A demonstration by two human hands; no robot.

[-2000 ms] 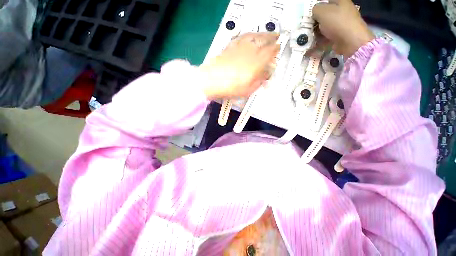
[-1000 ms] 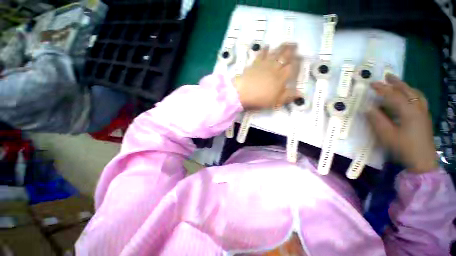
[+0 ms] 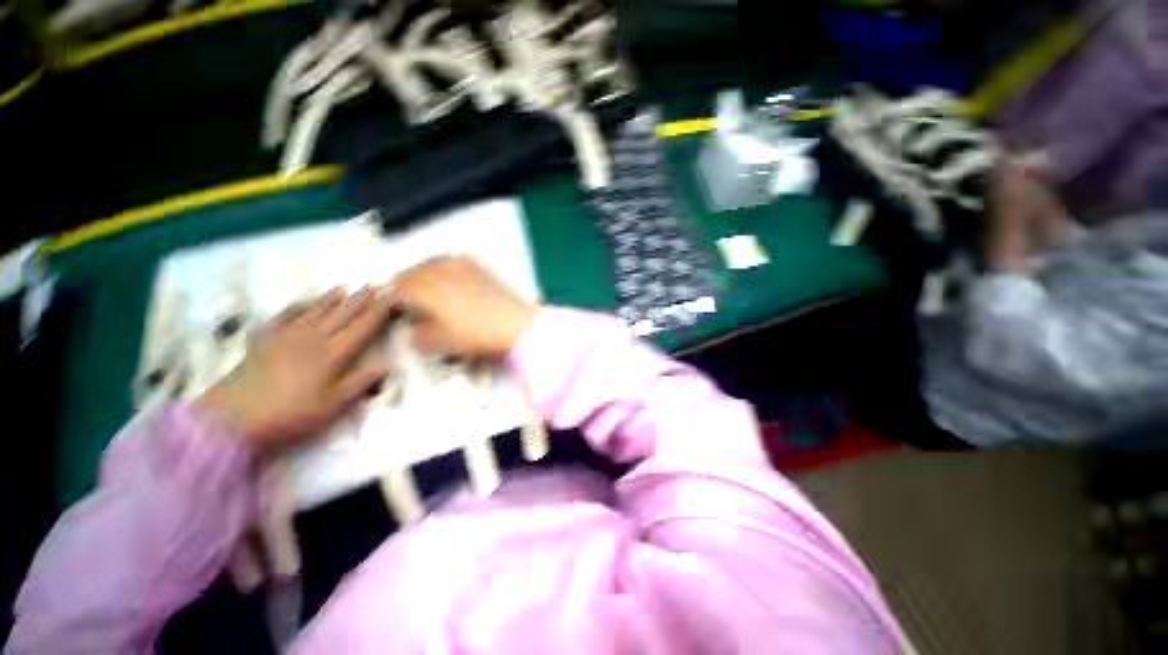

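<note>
Several smartwatches with cream straps lie on a white sheet (image 3: 500,237) on the green bench; one dark watch disc (image 3: 229,326) shows at the left of the sheet. My left hand (image 3: 301,365) is spread flat over the watches in the middle of the sheet. My right hand (image 3: 459,307) is over the sheet just right of it, fingers bent down beside my left fingertips. What lies under both hands is hidden, and the view is blurred. Strap ends (image 3: 482,463) hang over the sheet's near edge.
A label sheet (image 3: 651,230) lies right of the white sheet. Beyond it are a white box (image 3: 735,169) and a small white square (image 3: 742,251). Heaped watches (image 3: 487,58) sit behind a dark tray (image 3: 448,160). Another person's hand (image 3: 1018,205) is at the right near more cream straps.
The view has swung right, bringing in the label sheet, box and neighbouring person. My right hand has come from the sheet's right side to beside my left hand.
</note>
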